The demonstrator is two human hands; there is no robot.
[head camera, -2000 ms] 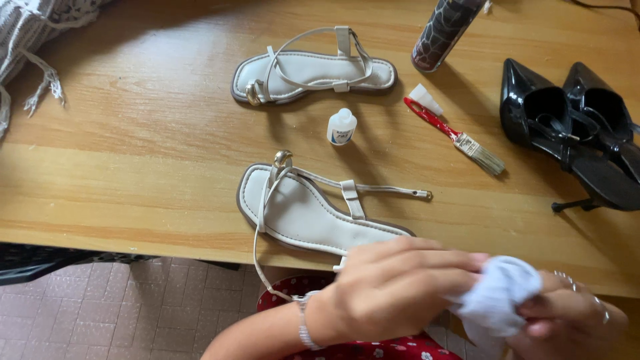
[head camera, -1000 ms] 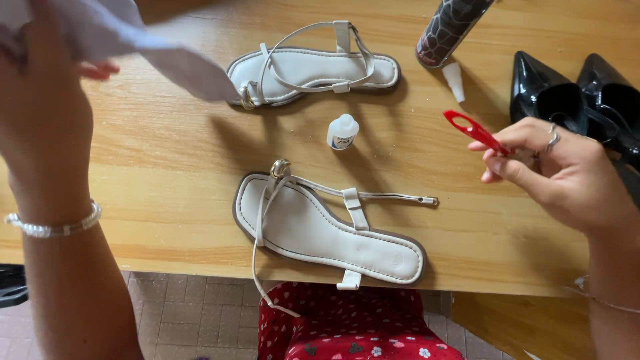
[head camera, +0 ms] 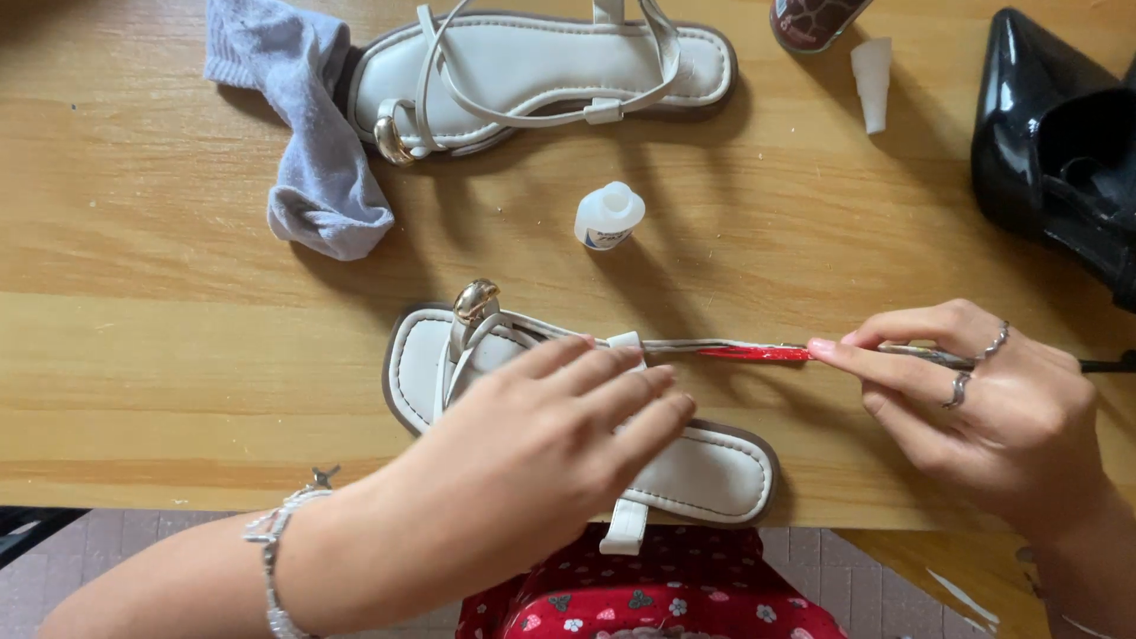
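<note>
My left hand (head camera: 541,444) lies over the middle of the nearer white strappy sandal (head camera: 710,470), fingers spread; what lies under its palm is hidden. My right hand (head camera: 985,408) pinches a paintbrush by its red handle (head camera: 754,353), which lies along the sandal's ankle strap and points left. The brush's bristle end is partly hidden under the hand. A gold ornament (head camera: 477,302) sits at the sandal's toe strap. Above the hands stands a small white plastic bottle (head camera: 609,216) without a cap, its neck open. The other white sandal (head camera: 532,75) lies flat farther back.
A light grey sock (head camera: 324,169) lies against the far sandal's toe end. A white conical cap (head camera: 872,84) lies near a dark patterned can (head camera: 812,19). Black glossy heeled shoes (head camera: 1021,115) are at the right. The wooden table's near edge (head camera: 222,508) runs above my red patterned clothing (head camera: 657,595).
The cloth, bunched in my hands two seconds ago and raised at the left one second ago, now lies by the far sandal. My left hand has come to the near sandal; my right has brought the brush left.
</note>
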